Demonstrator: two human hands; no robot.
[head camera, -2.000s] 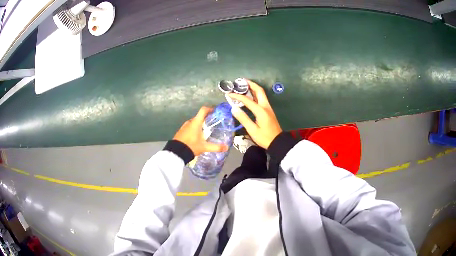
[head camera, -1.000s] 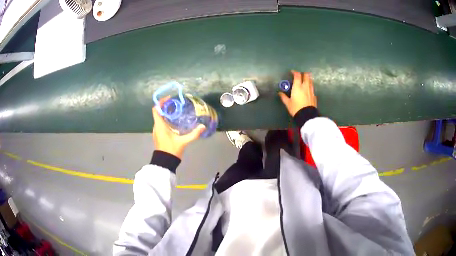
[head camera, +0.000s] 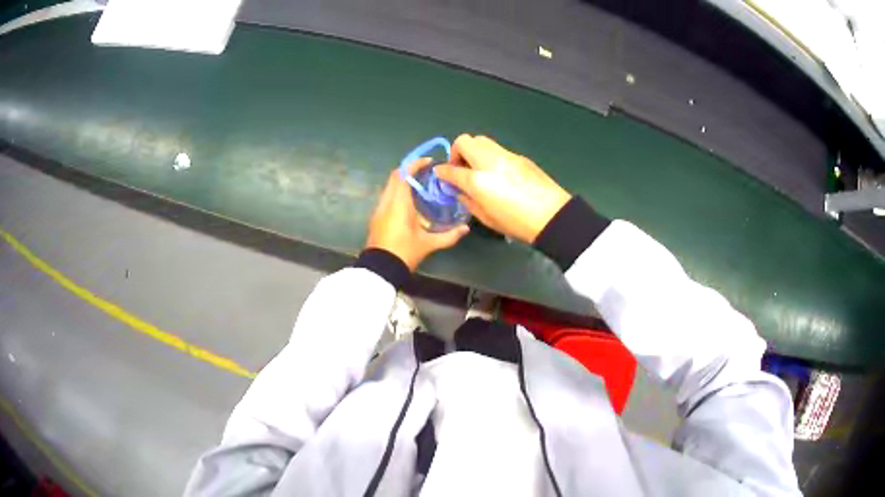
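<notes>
The large clear bottle (head camera: 444, 212) stands upright at the near edge of the green bench, with its blue carry handle at the top. My left hand (head camera: 400, 221) is wrapped around the bottle's left and near side. My right hand (head camera: 500, 184) is over the bottle's mouth, fingers closed at the blue neck area. The cap itself is hidden under my right fingers. The small bottle and its lid do not show; my hands may hide them.
The green bench (head camera: 320, 107) runs across in front of me, with a dark strip behind it. A white sheet (head camera: 167, 23) lies at the upper left. A red stool (head camera: 600, 361) is below the bench, and a white shelf (head camera: 820, 58) is at the upper right.
The large bottle has gone from tilted over the small bottle to upright. My right hand went to the blue cap on the bench, then to the bottle's mouth. The view has turned.
</notes>
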